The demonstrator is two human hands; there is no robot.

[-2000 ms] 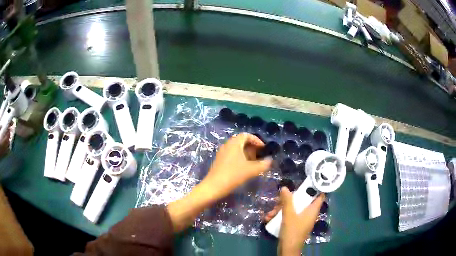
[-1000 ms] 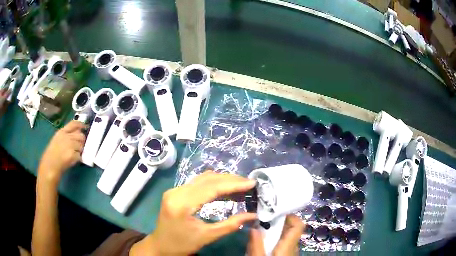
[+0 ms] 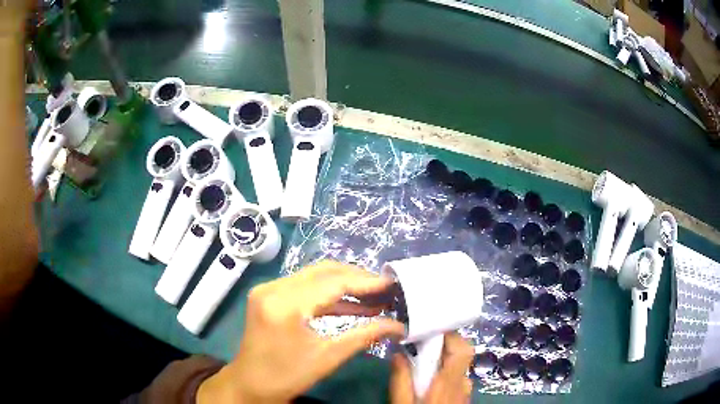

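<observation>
My right hand (image 3: 447,371) grips the handle of a white handheld fan body (image 3: 442,293) at the lower middle, its round head turned with the open face to the left. My left hand (image 3: 304,335) is at that open face, thumb and fingers around a dark round insert (image 3: 399,304), mostly hidden by the fingers and the head's rim. How far the insert sits in the head cannot be seen. Rows of black round inserts (image 3: 540,334) lie on clear plastic film (image 3: 355,193) beyond and to the right of my hands.
White units with dark centres (image 3: 211,199) lie in a group at left. Several white units (image 3: 638,268) and a printed sheet (image 3: 699,316) lie at right. A pale post (image 3: 304,47) and metal edge (image 3: 474,148) border the conveyor. Another person's blurred arm (image 3: 12,158) is at far left.
My view has swung left. My left hand has gone from the insert rows to the fan head, which has turned sideways. Another person's hand and the leftmost unit of the left group are gone from there.
</observation>
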